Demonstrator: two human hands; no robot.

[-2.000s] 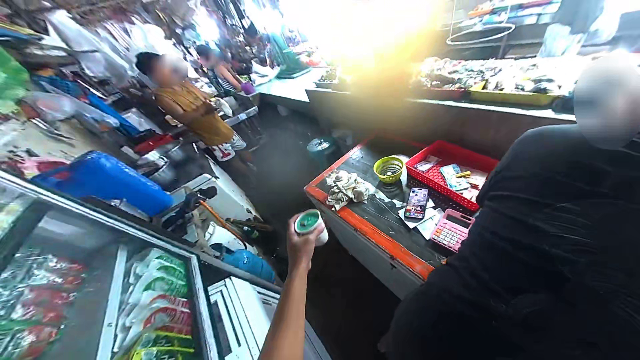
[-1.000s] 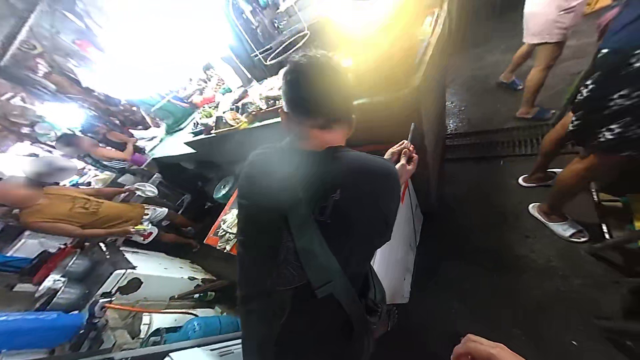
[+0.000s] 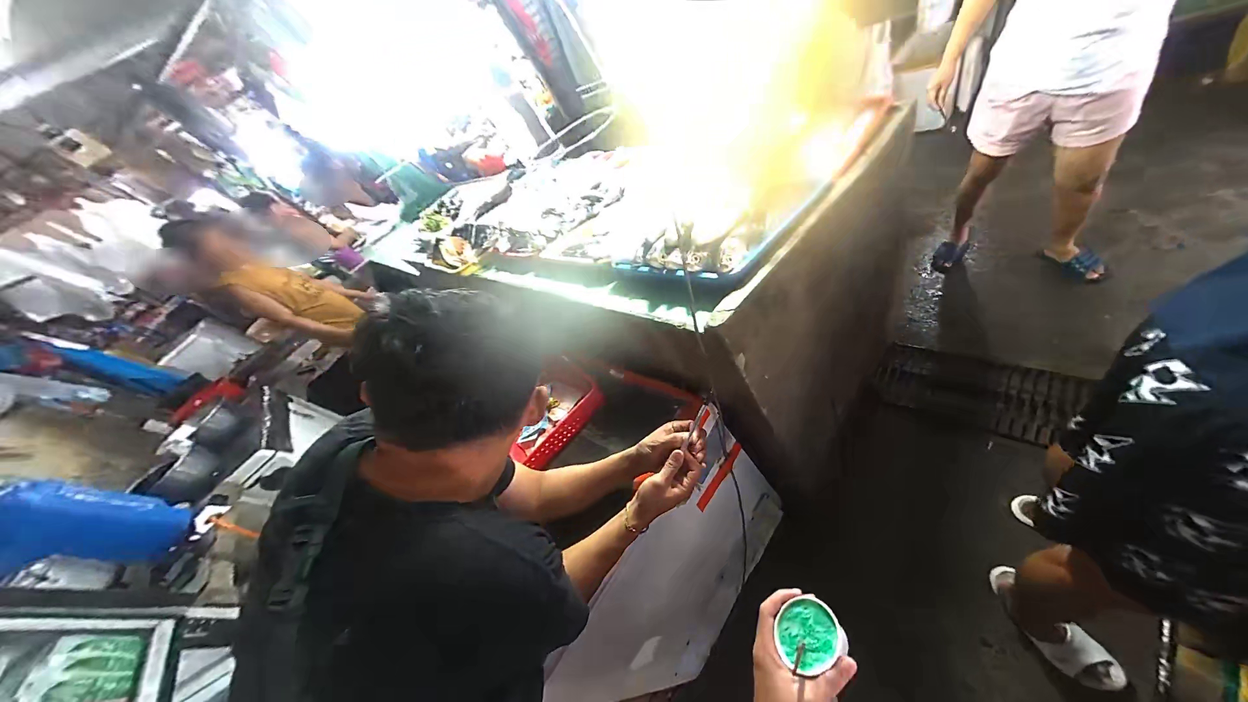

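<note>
My left hand point(image 3: 775, 648) is closed around a small white cup point(image 3: 843, 642) at the bottom, right of centre. Its open top shows bright green contents point(image 3: 807, 629), and a thin brown stick or spoon handle stands in them. The cup is nearest to the white side panel of the low stall counter point(image 3: 634, 604) and the dark floor. My right hand does not show.
Close ahead, a person in a black shirt point(image 3: 419, 575) holds a thin object in both hands. A red basket point(image 3: 575, 424) lies beyond. Goods fill the market counter point(image 3: 770, 390). People in slippers stand at right on the wet floor point(image 3: 975, 468), near a drain grate point(image 3: 985, 395).
The view has swung to the right since two seconds ago. The cup, out of view one second ago, shows again in my left hand. The person in black has a different pose.
</note>
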